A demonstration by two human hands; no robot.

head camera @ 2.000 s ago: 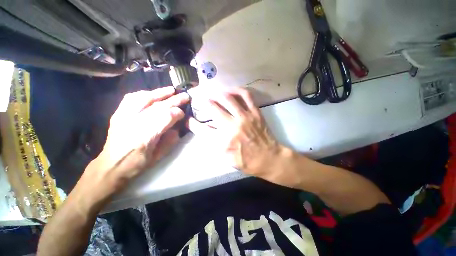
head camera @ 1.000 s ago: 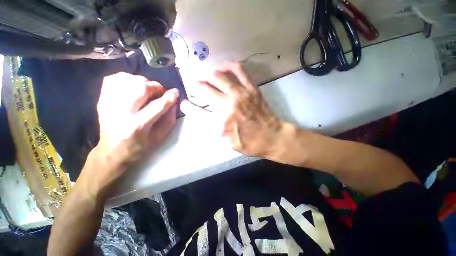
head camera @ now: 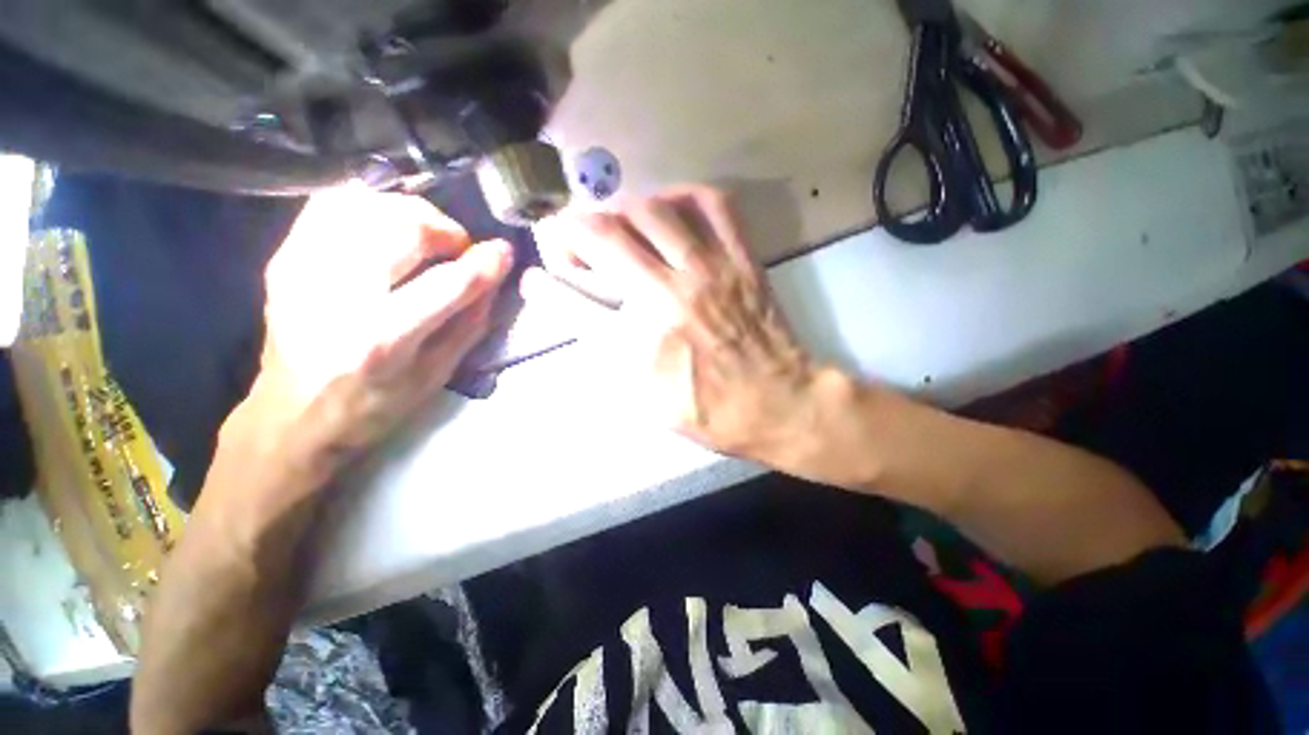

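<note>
The dark garment piece (head camera: 187,273) lies on the white machine bed under and left of my left hand. My left hand (head camera: 366,309) pinches the cloth near its edge, below the knurled knob (head camera: 524,183). My right hand (head camera: 704,323) rests on the bed just right of the cloth edge, fingers bent; glare hides whether its fingertips hold anything. A dark thread (head camera: 582,290) shows between the hands, and another thin dark strand (head camera: 531,355) runs from a small dark cloth corner (head camera: 474,385) below my left hand. The needle area is blurred and mostly hidden.
The sewing machine head (head camera: 259,86) spans the top left. Black-handled shears (head camera: 940,158) and a red-handled tool (head camera: 1037,104) lie at upper right. Cardboard with yellow printed tape (head camera: 101,445) edges the left side. A grey plastic bag (head camera: 338,682) is below the table.
A small cloth corner with a thin strand now shows below my left hand. My left hand has stayed on the cloth, and my right hand remains beside its edge. The camera view has shifted.
</note>
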